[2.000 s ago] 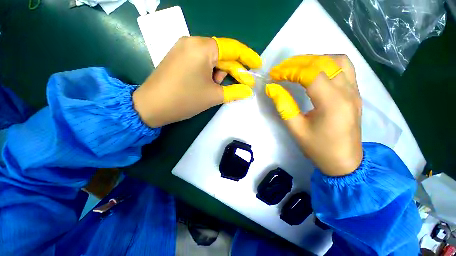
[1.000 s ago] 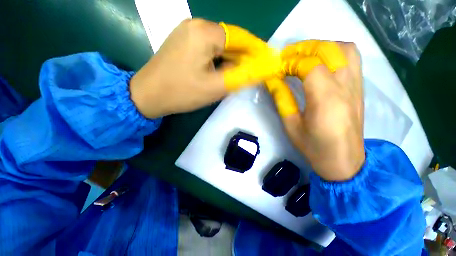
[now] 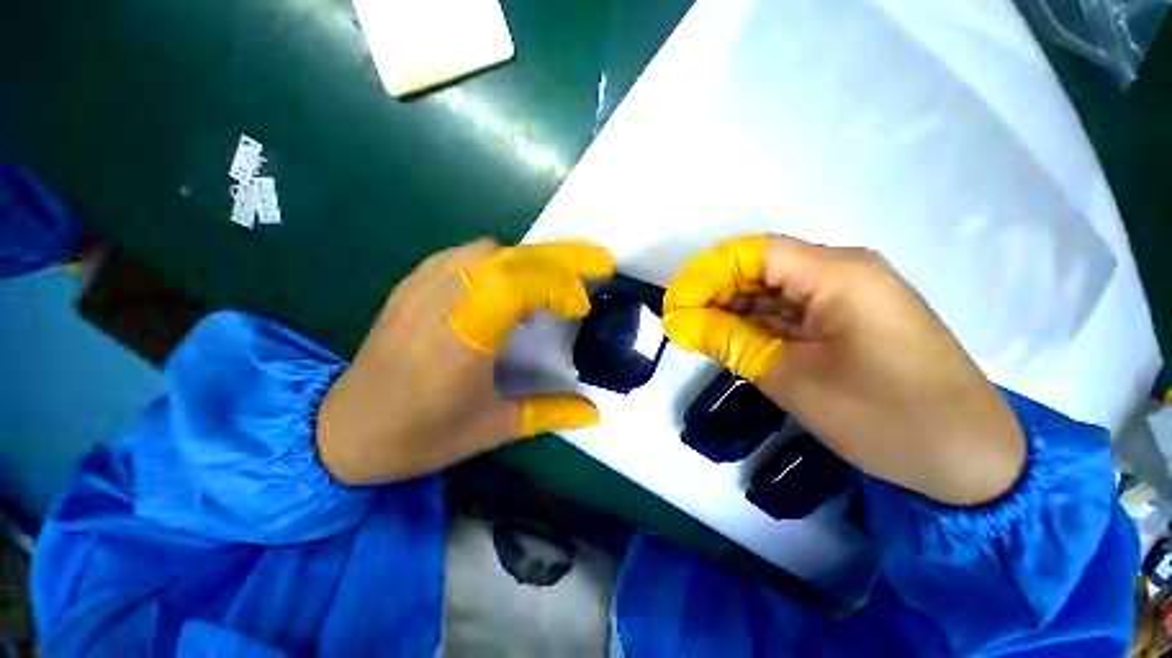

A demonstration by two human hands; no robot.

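Black octagonal watch units lie in a row on the white foam sheet [image 3: 720,142]. My left hand [image 3: 418,360], with yellow finger cots, is around the left side of the leftmost watch unit [image 3: 617,345], thumb and fingers apart. My right hand [image 3: 855,347] has its thumb and forefinger together at that unit's right edge. Any small piece between them is too small to tell. Two more units, the middle watch unit [image 3: 730,414] and another watch unit [image 3: 797,473], lie below my right hand.
A cream pad [image 3: 437,45] lies on the green bench [image 3: 116,90] at the top. Small white labels [image 3: 253,186] lie at the left. A faint clear film sheet [image 3: 1015,206] lies on the foam. A clear plastic bag [image 3: 1105,32] is at the top right.
Both hands have moved down from the top of the foam sheet to the leftmost watch unit and are now apart. The view has shifted, bringing the small labels into sight.
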